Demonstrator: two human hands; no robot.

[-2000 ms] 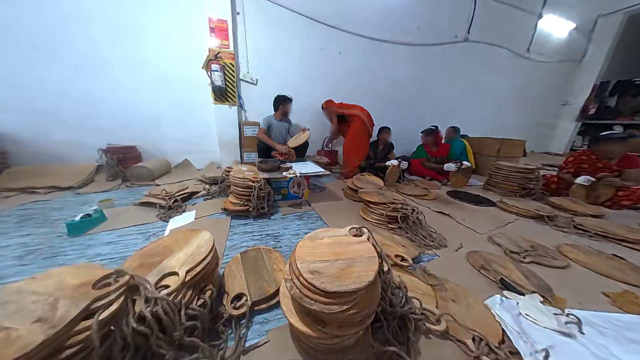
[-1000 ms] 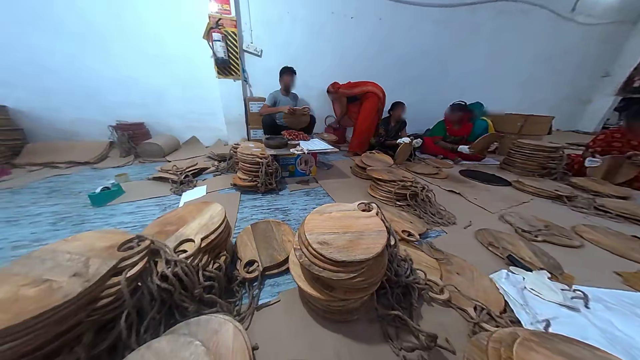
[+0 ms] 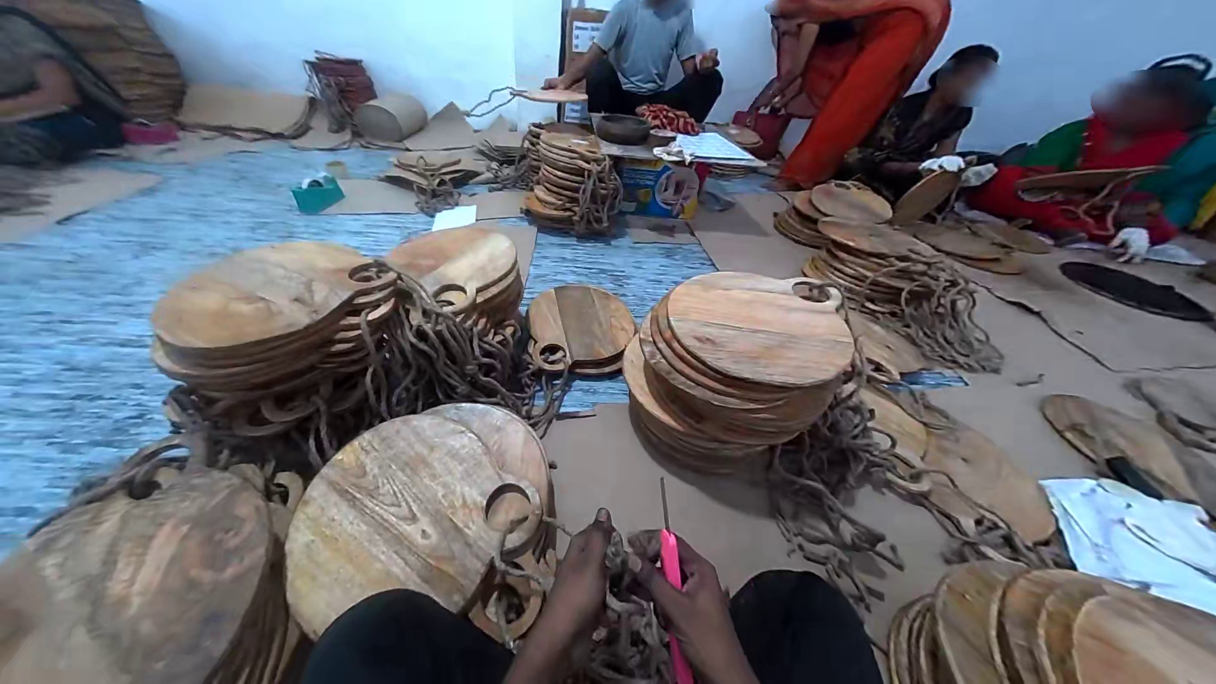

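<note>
My left hand grips a jute rope loop low between my knees. In my right hand is a pink-handled tool with a thin metal shaft pointing up, and its fingers also touch the rope. Just left of my hands a round wooden board with a ring-shaped hole lies on others, a cord running from its hole towards my left hand. Beyond my hands stands a stack of round wooden boards, with ropes hanging at its right side.
More board stacks stand at the left and lower right. Cardboard covers part of the floor. A white cloth lies to the right, and a green tape dispenser farther back. Several people sit or bend near the wall.
The view has tilted down, and both my hands, with the pink tool and the rope, are now in sight. The seated person in grey at the back now holds a board out to one side.
</note>
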